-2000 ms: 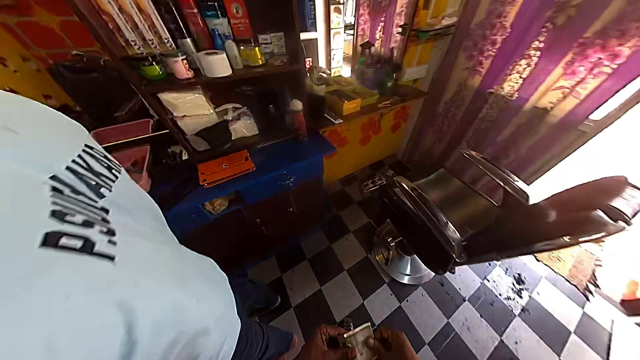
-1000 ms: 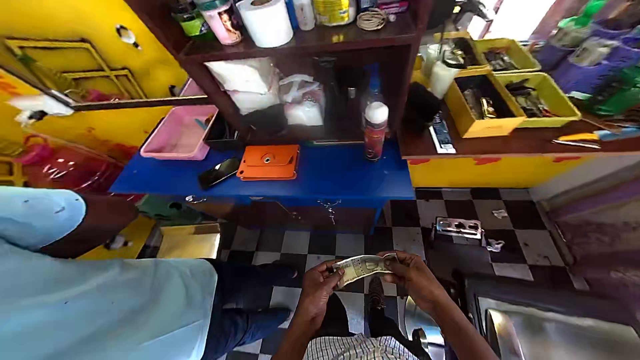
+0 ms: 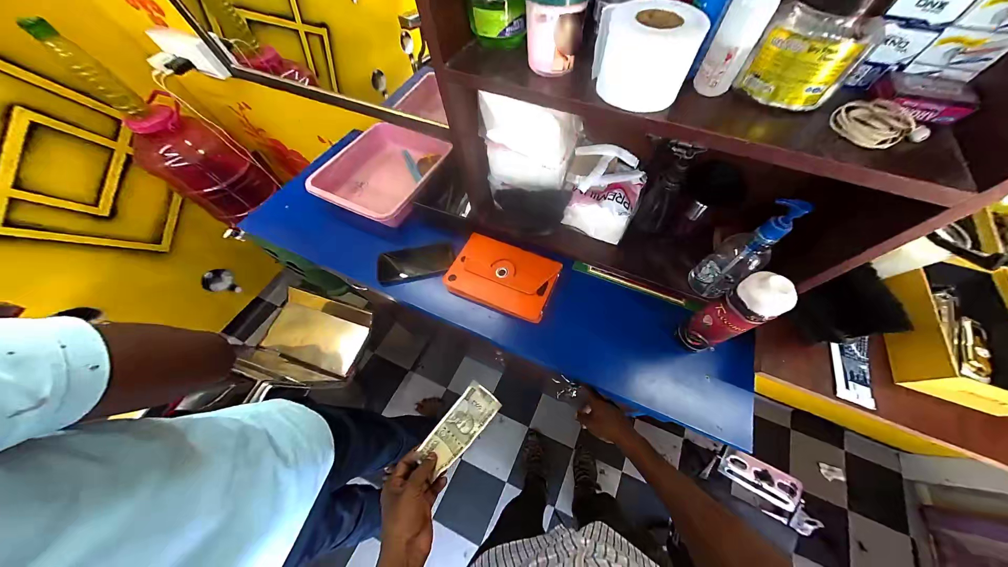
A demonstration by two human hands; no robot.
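My left hand, at the lower middle of the view, holds a banknote by its lower end, above the checkered floor. My right hand is at the front edge of the blue counter, beside keys that hang there; its fingers are partly hidden, so whether it grips them is unclear. On the counter lie an orange case with a round metal piece, and a dark smartphone to its left. A red spray can with a white cap stands near the right end.
A person in a light blue shirt is close on the left, near an open cardboard box. A pink plastic tray sits at the counter's left. Shelves with a paper roll and bottles rise behind. A yellow box stands right.
A second ago both hands held the banknote; now only my left hand does, further left. My right hand has let go of it and moved to the counter's front edge.
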